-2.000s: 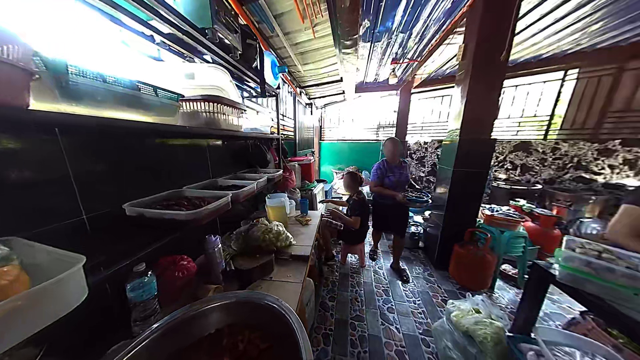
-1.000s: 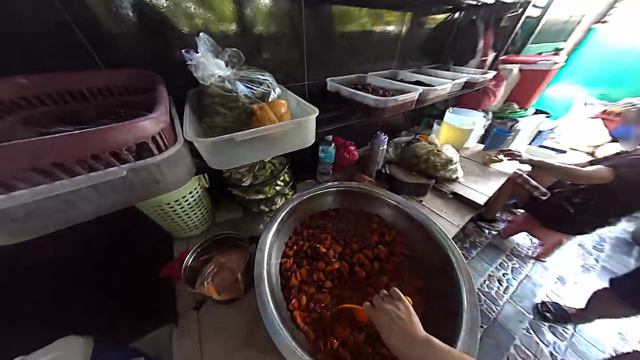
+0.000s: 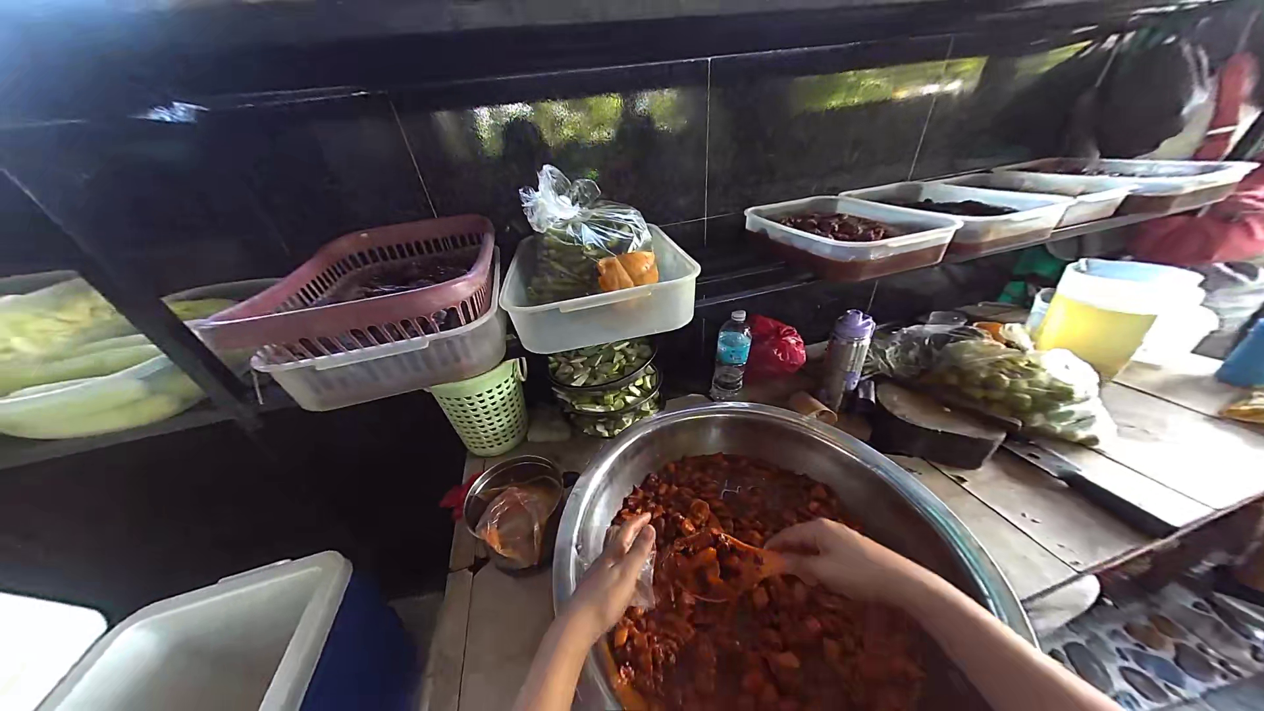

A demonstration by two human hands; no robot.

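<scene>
A large round metal basin (image 3: 849, 431) holds chunky food in dark red sauce (image 3: 780, 622). Over its middle, my right hand (image 3: 839, 561) grips an orange scoop (image 3: 726, 565), whose bowl carries some of the chunks. My left hand (image 3: 617, 578) is at the basin's left side with a clear plastic bag (image 3: 644, 585) in its fingers, close to the scoop. The bag's lower part is hard to make out. Just left of the basin stands a metal pot (image 3: 474, 502) with a clear bag inside.
Behind the basin are stacked bowls of chopped vegetables (image 3: 604, 395), a water bottle (image 3: 732, 355), a purple-lidded tumbler (image 3: 847, 357) and bagged green produce (image 3: 1027, 380). Plastic tubs (image 3: 602, 321) line the shelf above. A blue cooler box (image 3: 365, 632) stands lower left; a yellow-filled pitcher (image 3: 1096, 316) is right.
The view has turned left from the walkway to the basin. My left hand has come into view with a clear bag; my right hand still has the orange scoop.
</scene>
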